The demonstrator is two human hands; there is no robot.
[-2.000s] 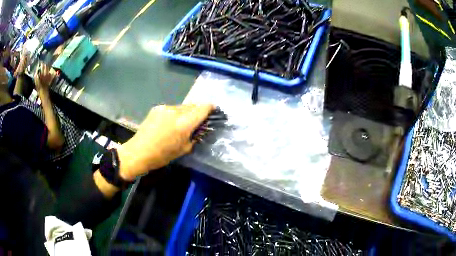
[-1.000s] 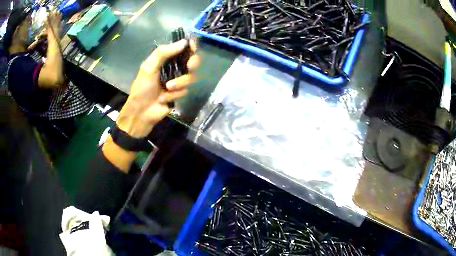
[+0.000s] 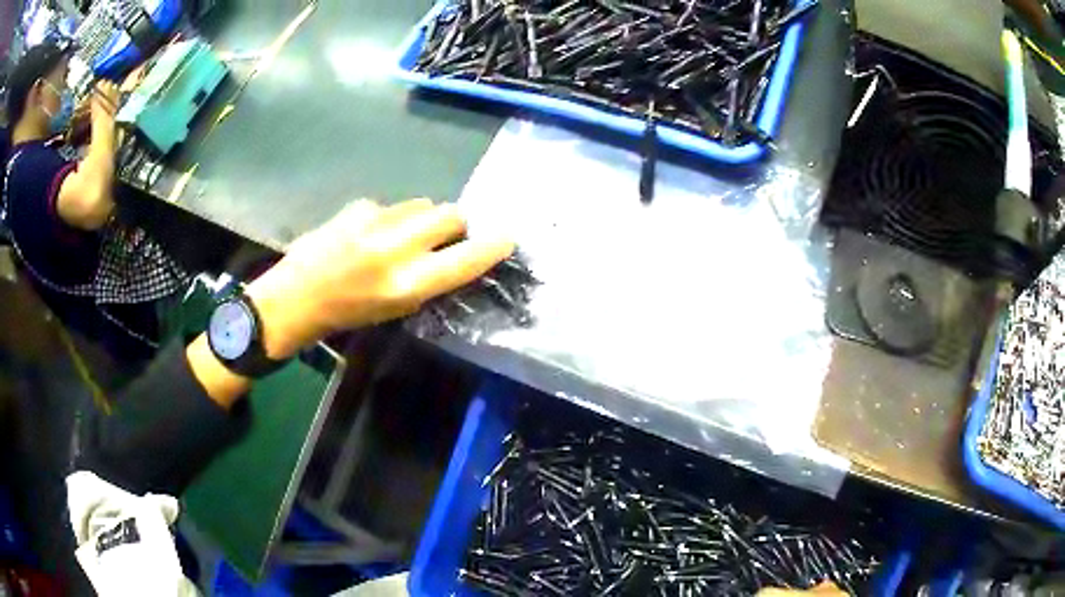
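My left hand (image 3: 368,268), with a watch at the wrist, comes in from the left. It is palm down around a bunch of black slender parts (image 3: 496,301) at the left edge of the clear plastic bag (image 3: 666,303). The parts stick out below the fingers; the palm side is hidden. A sliver of skin at the bottom edge, seemingly my right hand (image 3: 802,591), is cut off over the lower blue bin (image 3: 441,513) of loose black parts. The left blue tray (image 3: 561,107) is full of black parts; one part (image 3: 648,161) hangs over its front rim.
The soldering iron (image 3: 1016,128) stands at the right above a dark plate with a round recess (image 3: 899,297). A ringed dark grille (image 3: 934,175) is behind. The right blue tray (image 3: 979,449) holds silver parts. A person (image 3: 70,187) sits at the far left by a green box (image 3: 175,93).
My left hand has turned palm down and come down with its bunch from above the bench to the bag's left edge. A sliver of skin now shows at the bottom edge.
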